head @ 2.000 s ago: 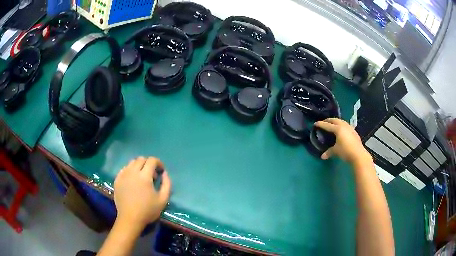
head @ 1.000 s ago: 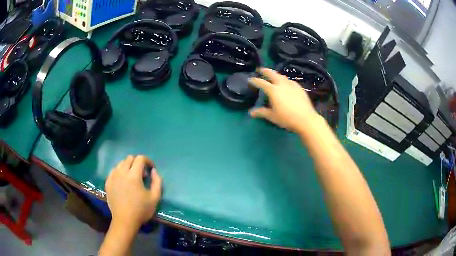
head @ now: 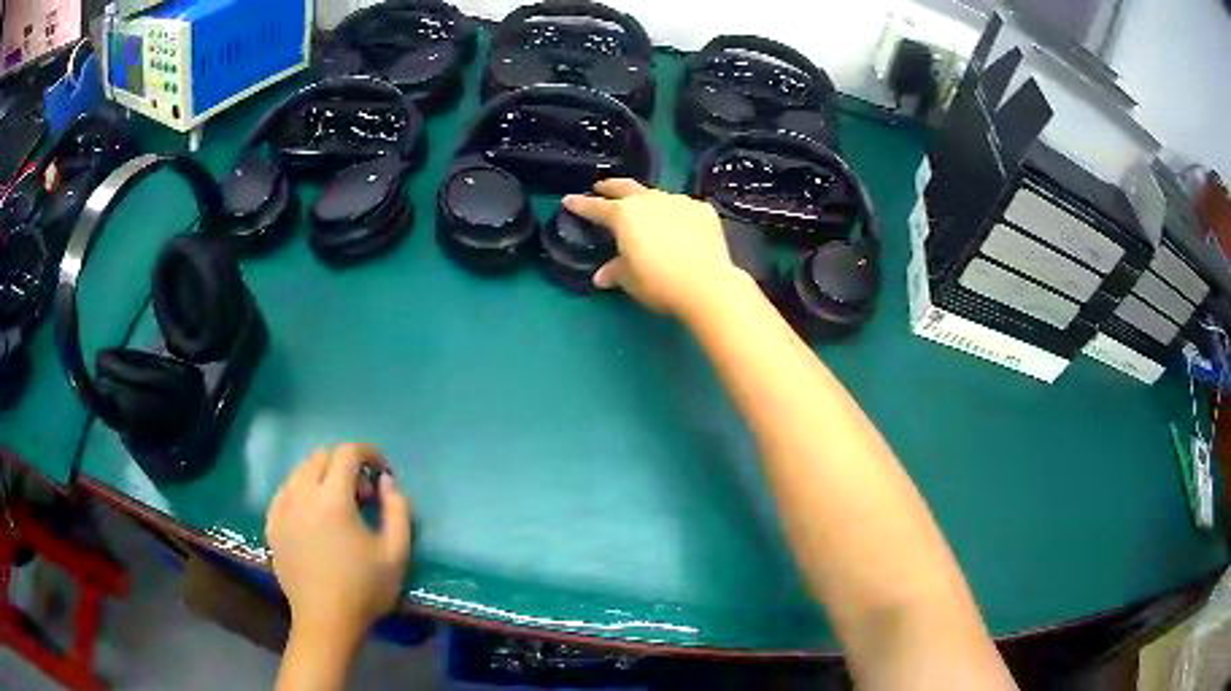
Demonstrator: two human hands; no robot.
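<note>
Black over-ear headphones lie in two rows on the green mat. My right hand (head: pixel 662 250) is on the right earcup of the middle front headphones (head: pixel 489 216), fingers spread over its edge; the earcup rests on the mat. My left hand (head: pixel 338 531) is curled near the front edge around a small dark part (head: pixel 371 482), mostly hidden in the fist. One pair of headphones (head: pixel 203 297) stands upright on a glossy black dock (head: pixel 182 439) at the left.
Stacked black boxes with pale labels (head: pixel 1033 257) stand at the right, some lids open. A blue instrument (head: pixel 223 61) is at the back left. A red stool (head: pixel 81 594) is below the bench's left edge. A white device (head: pixel 1201 479) lies far right.
My right hand has moved left from the right front headphones to the middle front ones. My left hand stays curled near the edge. The view has shifted.
</note>
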